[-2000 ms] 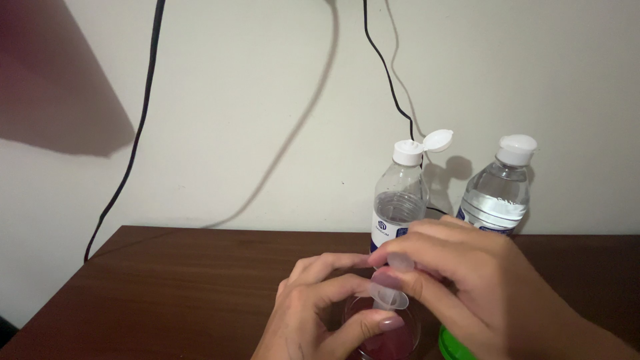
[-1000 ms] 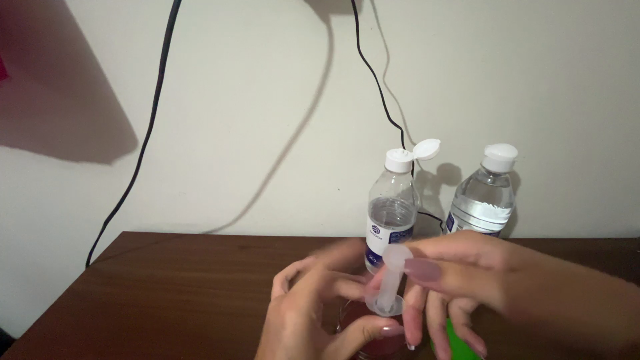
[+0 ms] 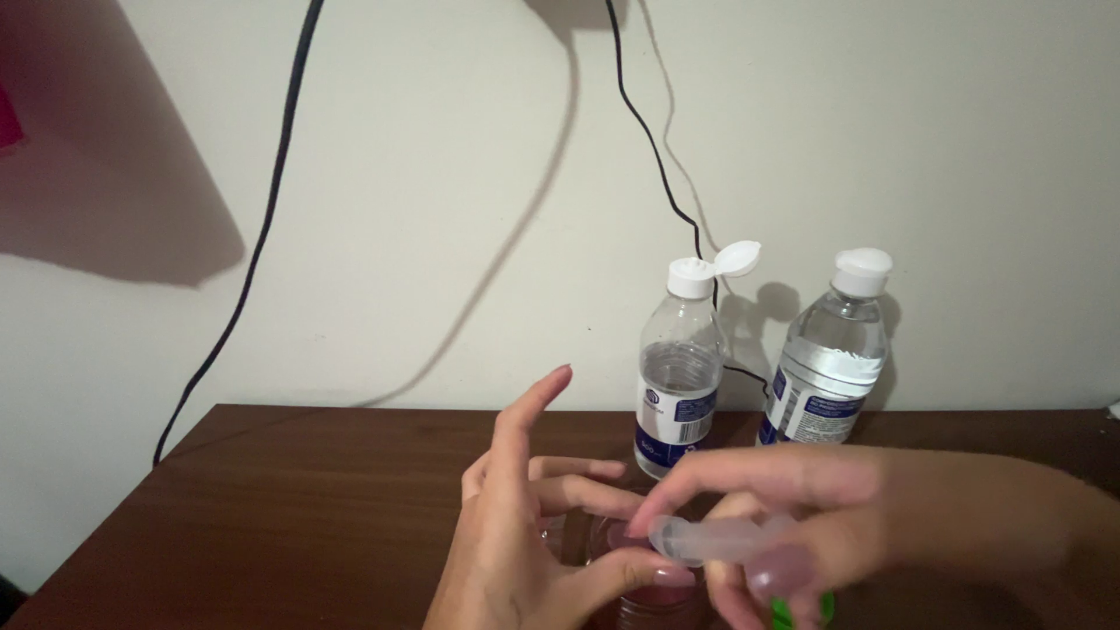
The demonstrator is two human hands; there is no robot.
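My right hand point(image 3: 814, 525) grips a translucent white plastic tube-like piece point(image 3: 722, 538), blurred and held nearly level, its round end toward the left. My left hand point(image 3: 542, 534) curves around the top of a clear plastic container point(image 3: 656, 608) with pinkish contents, thumb and fingers near its rim. Part of a green object point(image 3: 801, 611) shows beneath my right hand. Behind the hands stand two clear plastic bottles with labels: one point(image 3: 681, 350) with its flip cap raised, the other point(image 3: 836, 350) with its white cap down.
The dark wooden tabletop point(image 3: 306, 516) meets a pale wall. A thick black cable point(image 3: 278, 184) hangs at the left and a thinner black cord point(image 3: 652, 131) runs down behind the bottles. A dark red shape point(image 3: 7, 122) shows at the left edge.
The translucent piece has gone from upright over the container to nearly level, farther right, in my right hand. My left index finger has lifted.
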